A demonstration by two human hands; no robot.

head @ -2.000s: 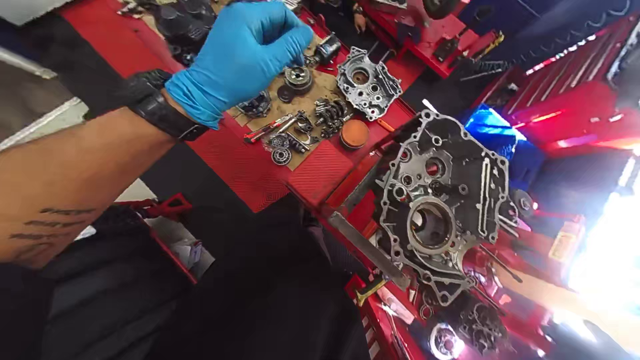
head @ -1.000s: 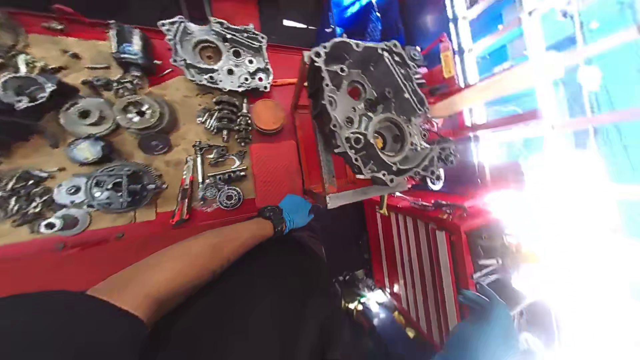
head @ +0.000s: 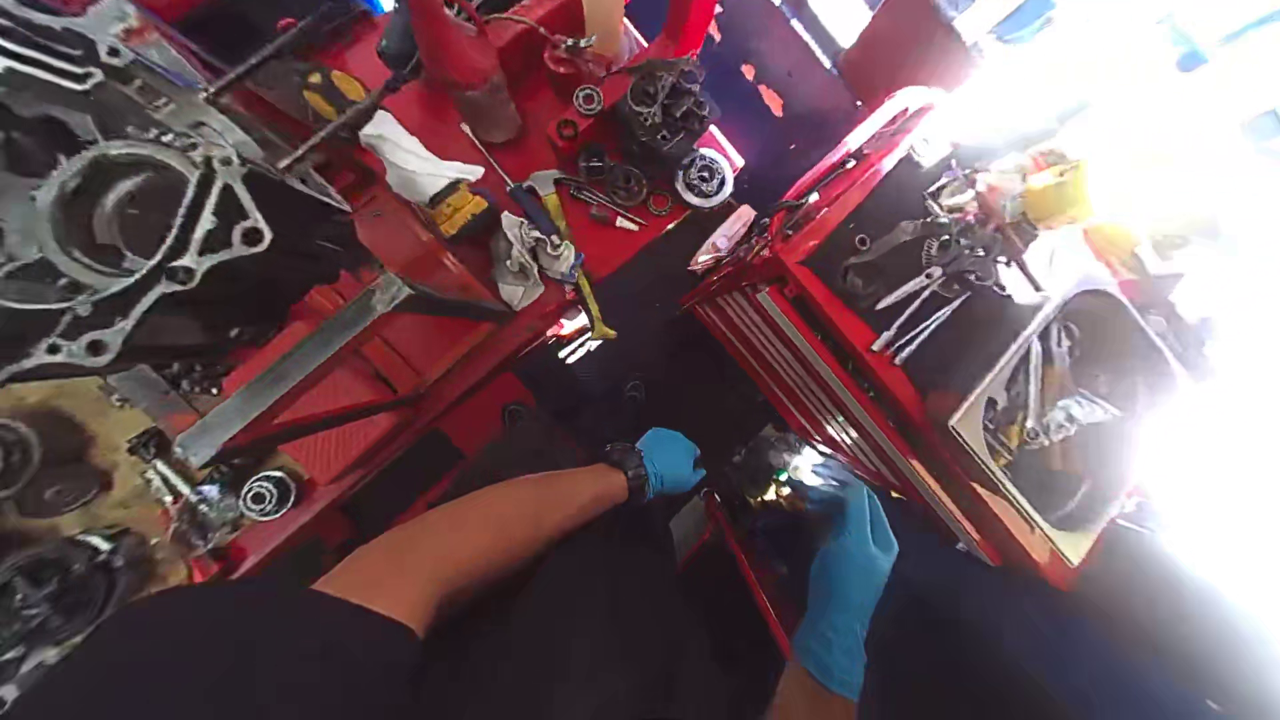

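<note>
My left hand point(head: 670, 462), in a blue glove with a black watch at the wrist, is at the lower centre with its fingers curled; whether anything is inside them is hidden. My right hand point(head: 850, 570), also blue-gloved, reaches up over an open-topped red container point(head: 748, 570) beside the red tool chest point(head: 850, 420). Its fingertips are blurred near shiny items point(head: 775, 465), and I cannot tell whether they touch them. An engine crankcase half point(head: 140, 240) stands at the far left on a metal-framed stand point(head: 290, 370).
The red bench holds a hammer point(head: 575, 250), a rag point(head: 518, 265), bearings point(head: 588, 99) and gears point(head: 627, 184). Pliers and other tools point(head: 935, 285) lie on the chest top, beside a tray point(head: 965, 420) with wrenches. Engine parts point(head: 60, 590) lie on cardboard at the lower left.
The view has swung right towards the tool chest. My left hand, earlier beside the crankcase stand, is now lower and away from it. My right hand now reaches over the red container.
</note>
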